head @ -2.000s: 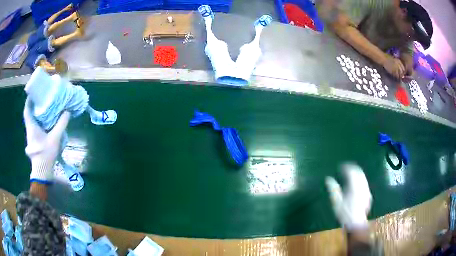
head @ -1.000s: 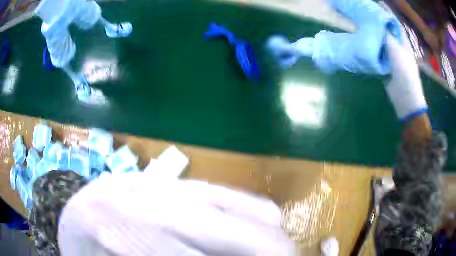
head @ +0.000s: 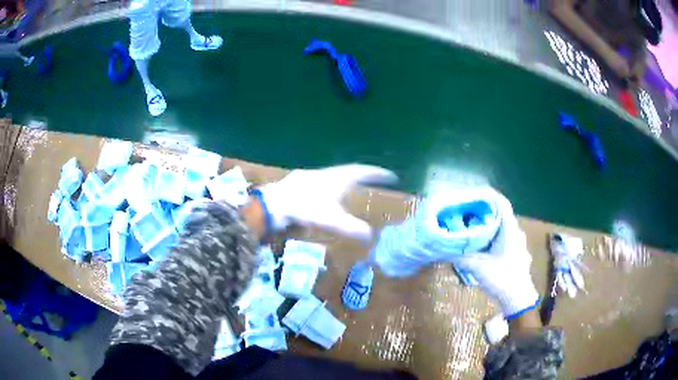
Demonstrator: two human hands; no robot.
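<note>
A light-blue figure lower body (head: 424,241) is held over the bench, its hollow oval waist facing up and one flip-flop foot pointing toward me. My right hand (head: 502,260), in a white knit glove, grips it at the waist end. My left hand (head: 323,200), also gloved and slightly blurred, is open with fingers apart, just left of the piece. Pale-blue box-shaped inserts (head: 154,225) lie in a heap at the left, with several more (head: 314,320) nearer the middle.
A green belt (head: 446,96) runs beyond the bench (head: 401,319), carrying another lower body (head: 146,33) and dark-blue moulded parts (head: 349,74). A glove-padded hammer (head: 569,265) lies at the right, near a small white object (head: 496,328). A person's arm (head: 595,37) shows at top right.
My right hand has brought the lower body from over the belt to over the bench, turning its waist upward. My left arm has come into clear view, reaching right past the inserts.
</note>
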